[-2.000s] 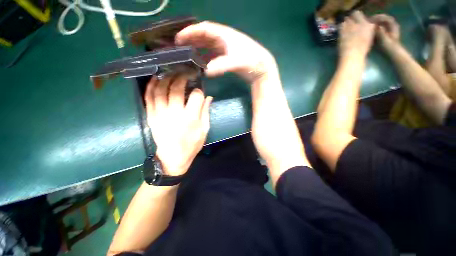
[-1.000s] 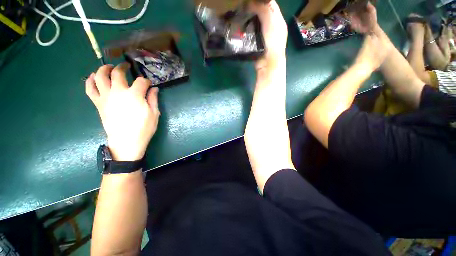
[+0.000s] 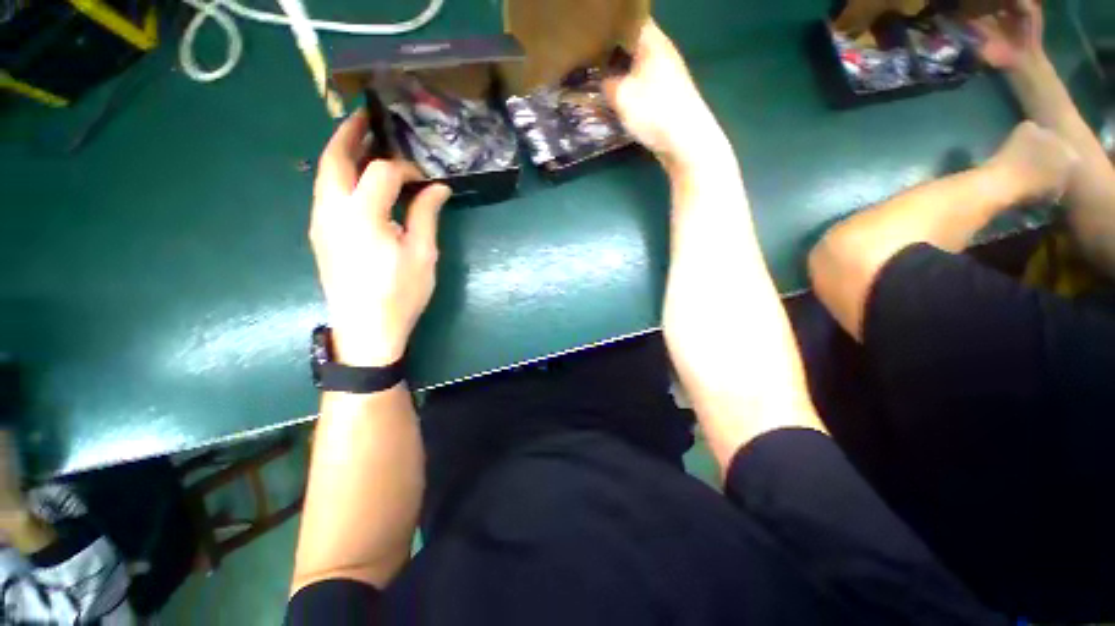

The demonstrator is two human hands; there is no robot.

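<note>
Two open black product boxes sit side by side on the bench, nearly touching. The left product box (image 3: 455, 132) holds crinkled silvery bags, and its raised lid shows a black face with pale print. The right product box (image 3: 570, 122) holds similar bags, and its brown lid stands up behind. My left hand (image 3: 377, 239) holds the left box at its left side and front corner, thumb in front. My right hand (image 3: 658, 98) holds the right box at its right side; its fingertips are partly hidden over the bags.
The green bench (image 3: 220, 269) has a white cable (image 3: 355, 25) and a pale rod (image 3: 305, 43) behind the boxes. A yellow-and-black unit (image 3: 104, 43) is at back left. A coworker's arm (image 3: 942, 196) and open boxes (image 3: 899, 67) are at right. Another person's sleeve shows at lower left.
The two boxes, apart a second ago, now stand side by side. My left hand has closed around the left box's side. My right hand has brought the right box beside it.
</note>
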